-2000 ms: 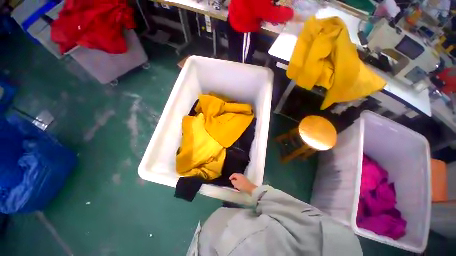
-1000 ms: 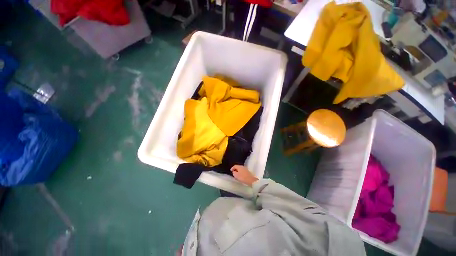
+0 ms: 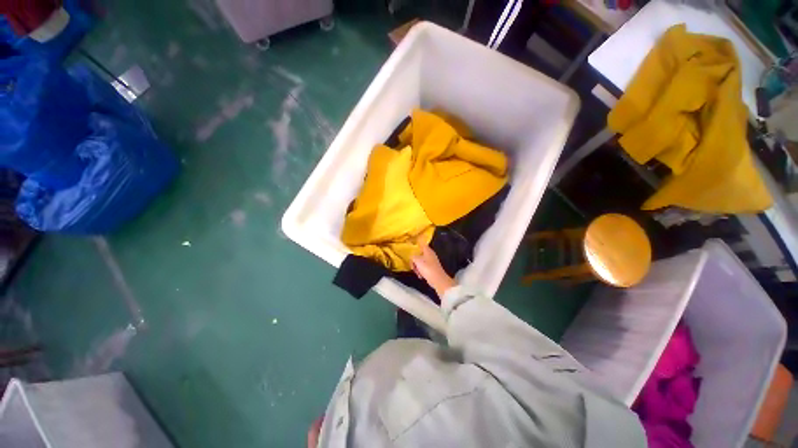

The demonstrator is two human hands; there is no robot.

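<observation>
Yellow trousers (image 3: 446, 179) lie bunched on black garment pieces (image 3: 477, 232) inside a large white bin (image 3: 341, 166). One black end (image 3: 357, 276) hangs over the bin's near rim. My right hand (image 3: 430, 269) reaches over that rim, its fingertips touching the near edge of the yellow cloth; whether they grip it is unclear. Of my left hand (image 3: 315, 430), only a small patch of skin shows beside my jacket at the bottom edge; its fingers are hidden.
More yellow cloth (image 3: 691, 114) hangs over a white table (image 3: 643, 44) at the upper right. A round stool (image 3: 618, 250) and a bin (image 3: 731, 306) with magenta garments (image 3: 672, 394) stand right. Blue bags (image 3: 96, 166) are left; a grey-white container (image 3: 96, 411) is lower left.
My right hand has moved from the black cloth by the rim to the yellow cloth's edge. The view has turned and tipped down, shifting the bin up and right in the picture.
</observation>
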